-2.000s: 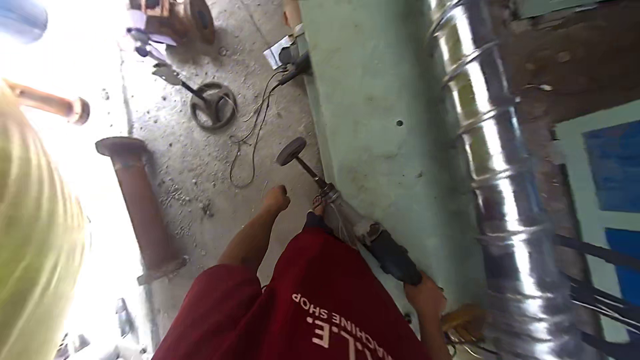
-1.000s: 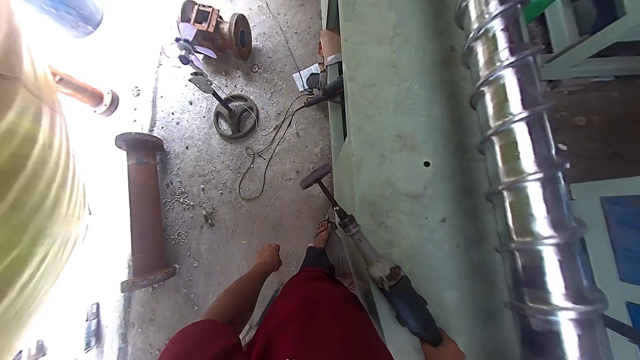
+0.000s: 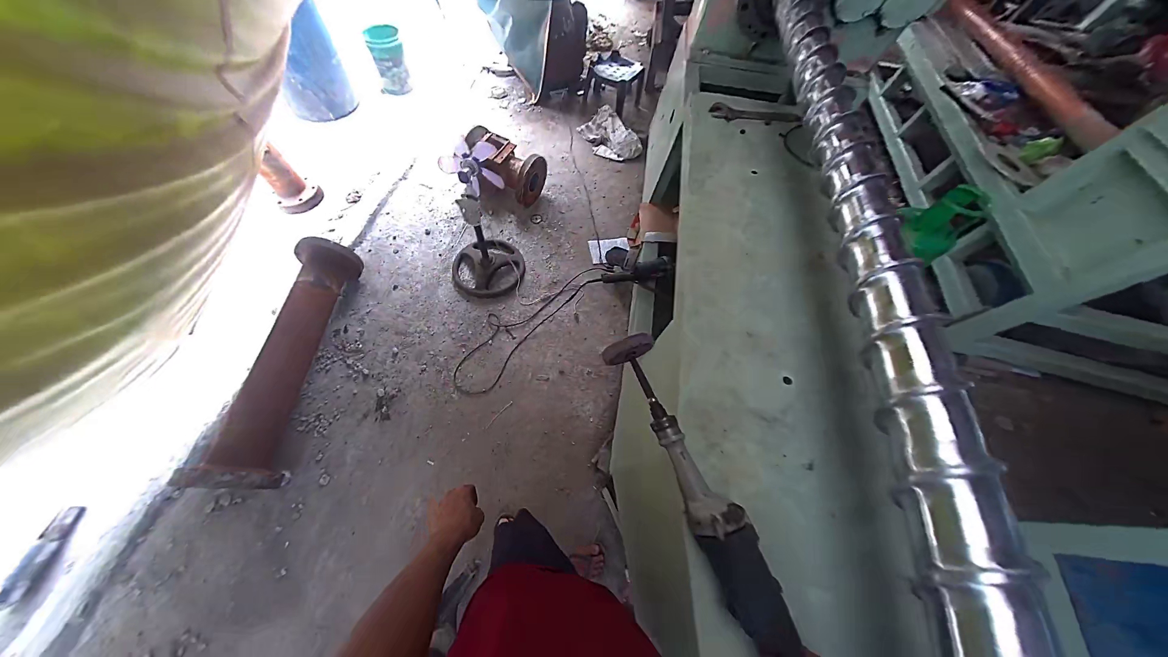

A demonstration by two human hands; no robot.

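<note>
My left hand (image 3: 456, 516) hangs over the concrete floor, fingers curled, with no object seen in it. A die grinder (image 3: 716, 516) with a dark body and a round abrasive wheel (image 3: 628, 349) on a long shaft lies over the edge of the green metal machine bed (image 3: 776, 301). Only a sliver of my right hand (image 3: 808, 652) shows at the bottom edge, at the grinder's rear end; its grip is mostly out of frame. To the right of the grinder runs a long shiny metal screw shaft (image 3: 922, 401).
A rusty flanged pipe (image 3: 283, 374) lies on the floor at left. Farther off are a small fan (image 3: 474, 169) above a handwheel base (image 3: 488, 269), a flanged casting (image 3: 525, 178), and loose cables (image 3: 511, 333). A wrench (image 3: 753, 113) rests on the machine bed. Green frames (image 3: 1049, 237) stand at right.
The view has tilted up and shows more of the floor and bed ahead. My right hand, seen on the grinder's rear end before, is now almost out of frame. My left hand remains low over the floor.
</note>
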